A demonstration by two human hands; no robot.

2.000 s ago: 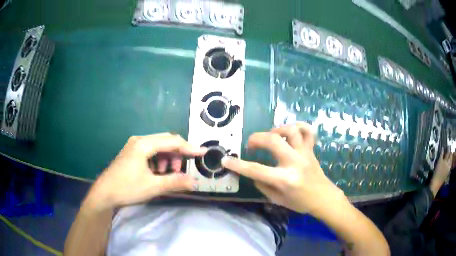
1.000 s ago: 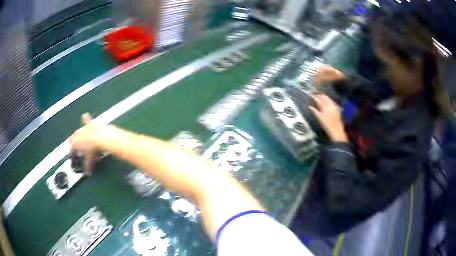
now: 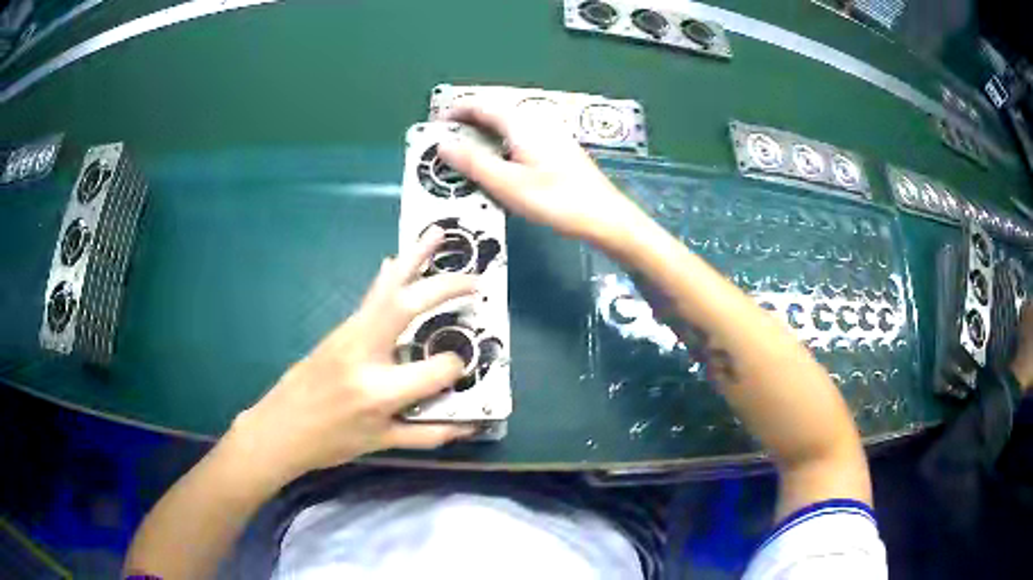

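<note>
A silver three-hole frame [image 3: 494,297] lies lengthwise in front of me on the green bench. Another metal edge shows beneath its lower end. My left hand [image 3: 374,363] grips its lower half, with fingertips at the middle and bottom holes and a finger at the lower end. My right hand [image 3: 532,170] reaches over the top end, its fingers on the frame at the top hole; some fingertips are hidden. No loose insert is visible in either hand. A clear blister tray [image 3: 736,374] lies to the right, under my right forearm.
A ring-patterned plate [image 3: 606,122] lies just behind the frame, with more plates [image 3: 802,159] to its right. Another three-hole frame [image 3: 651,23] is farther back. Frame stacks stand at left [image 3: 96,255] and right [image 3: 972,306]. A neighbour's arm [image 3: 969,453] shows at right.
The view swung right, then back. My right hand reached out to a holed plate on the belt and is now on the frame. A holed frame now lies at the back.
</note>
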